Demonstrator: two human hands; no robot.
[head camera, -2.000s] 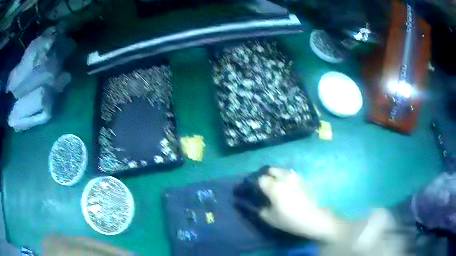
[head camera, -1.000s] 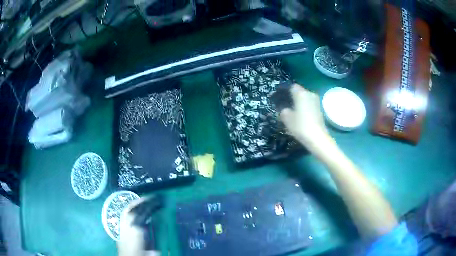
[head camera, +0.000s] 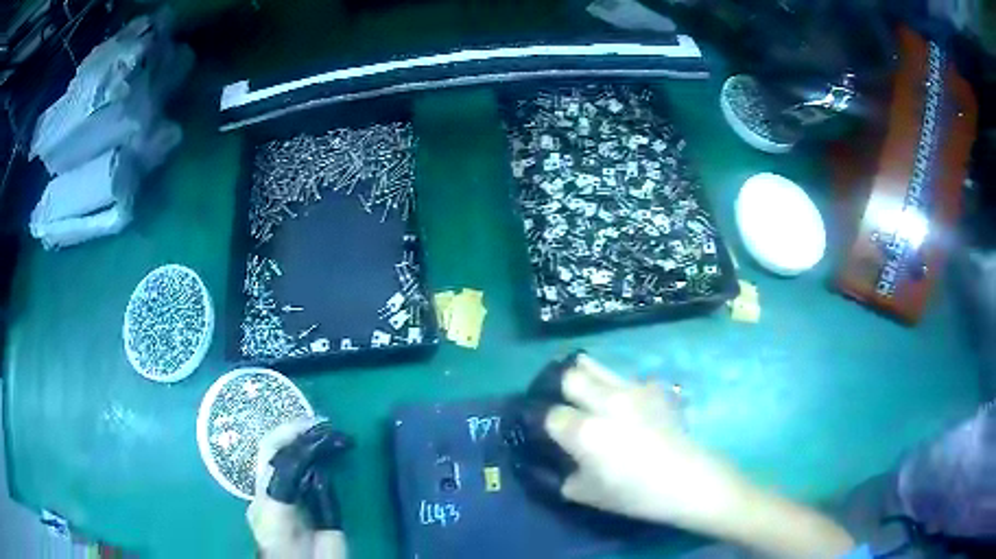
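Observation:
A flat black plate (head camera: 437, 519) with white handwritten marks, small cutouts and a small yellow piece (head camera: 493, 478) lies at the bottom centre. My right hand (head camera: 623, 442), with black fingertips, is over the plate's right part and hides it. Whether it holds a part cannot be seen. My left hand (head camera: 295, 486), also with black fingertips, is at the lower right rim of a white dish of tiny silver screws (head camera: 246, 426). Its fingers are bunched, and nothing can be made out in them. A black tray of transistors (head camera: 612, 207) stands behind the plate.
A left parts tray (head camera: 339, 262) holds silver pins around a bare centre. A second screw dish (head camera: 168, 323), a white round dish (head camera: 780, 224) and an orange-brown long fixture (head camera: 906, 186) flank the trays. Yellow pieces (head camera: 463, 317) lie between trays. A person's sleeve (head camera: 950, 470) is at right.
My right hand has moved from the plate to the transistor tray and back onto the plate. My left hand came into view and stays by the screw dish. The camera view has shifted slightly.

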